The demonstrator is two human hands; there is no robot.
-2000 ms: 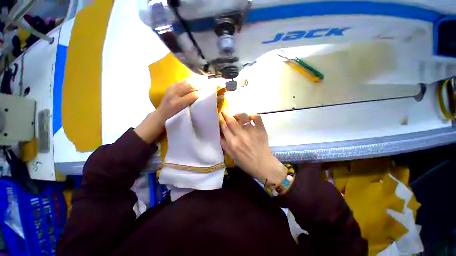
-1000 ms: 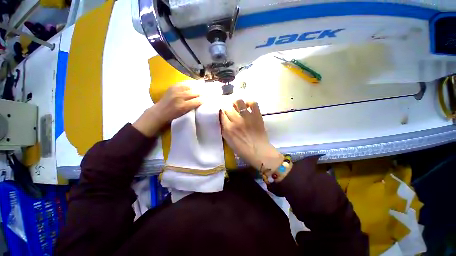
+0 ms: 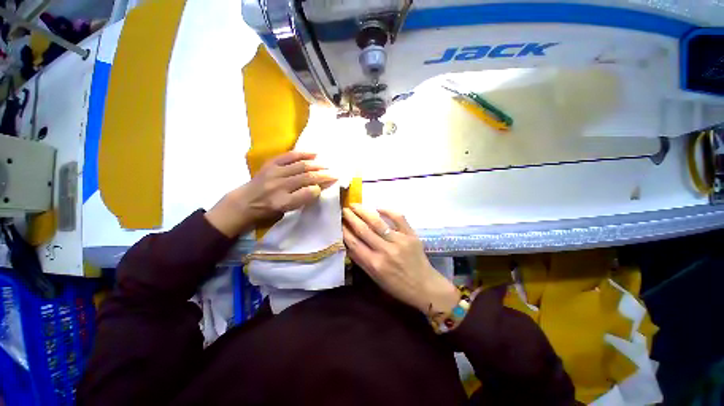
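A white-backed fabric panel (image 3: 306,238) lies from the needle area over the table's front edge, with a yellowish seam across its lower part. My left hand (image 3: 287,184) rests on it, fingers bent near the lit needle area. My right hand (image 3: 387,247) pinches the panel's right edge, where a bit of yellow face (image 3: 355,192) shows. More yellow fabric (image 3: 274,111) lies beyond my left hand. The presser foot and needle area (image 3: 349,119) is washed out by the lamp, so the contact there cannot be told.
The JACK sewing machine (image 3: 492,52) spans the top. A green and yellow-orange tool (image 3: 484,109) lies on its bed. A long yellow panel (image 3: 141,119) lies at the left. Blue crates (image 3: 55,349) stand lower left. Yellow and white pieces (image 3: 583,317) are heaped lower right.
The panel and both hands have come down from the needle. My right hand has moved lower along the edge, turning up some yellow face. More yellow fabric shows at the upper left.
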